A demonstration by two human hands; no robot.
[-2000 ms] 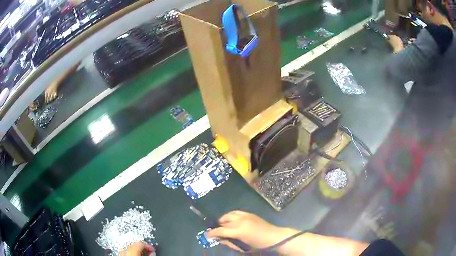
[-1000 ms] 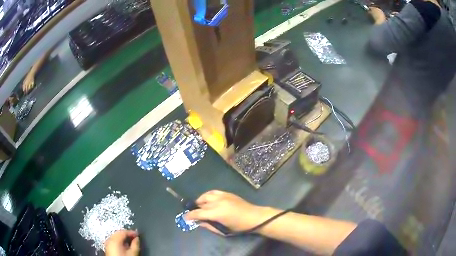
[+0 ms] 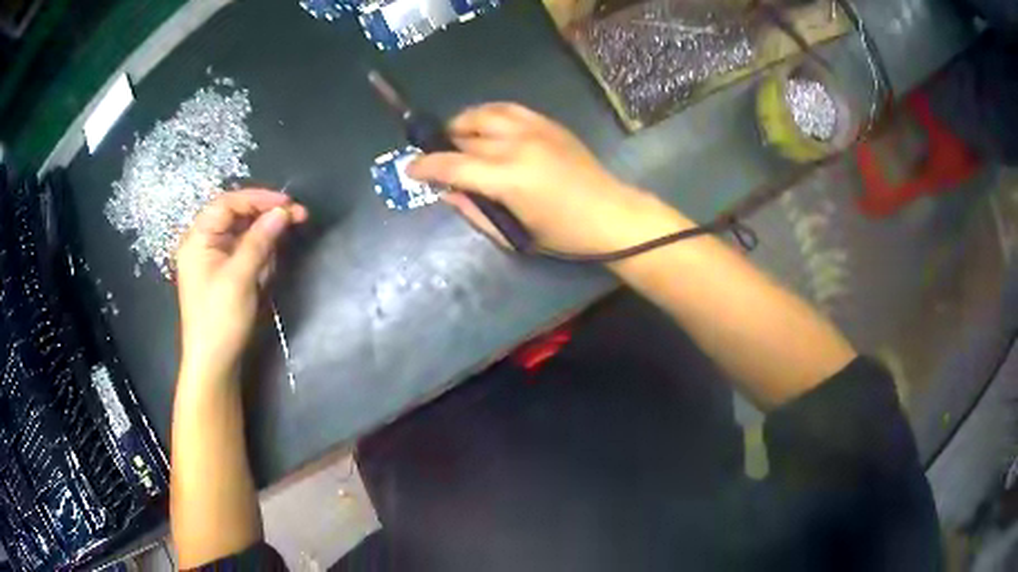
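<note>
My right hand (image 3: 519,168) grips a black soldering iron (image 3: 426,132), its metal tip pointing up and left, its cord trailing over the wrist. A fingertip rests on the blue circuit board (image 3: 393,181) with a white middle, flat on the dark mat. My left hand (image 3: 229,240) pinches finger and thumb at the right edge of a loose heap of tiny clear-silver parts (image 3: 179,156). A thin silvery wire (image 3: 284,341) hangs below this hand, and a fine end shows by the fingertips; whether a tiny part is also held cannot be told.
Stacked blue-white boards (image 3: 419,16) are at the top edge. A shallow box of silver pieces (image 3: 664,62) and a yellow-rimmed round holder (image 3: 770,117) are upper right. Black ribbed trays (image 3: 56,391) fill the left side. A white card (image 3: 108,114) lies beyond the heap. A red stool (image 3: 921,162) is right.
The view has tipped down, so the cardboard screen is out of view and my lap shows. My left hand has moved from the heap's lower edge to its right side. The iron stays in my right hand.
</note>
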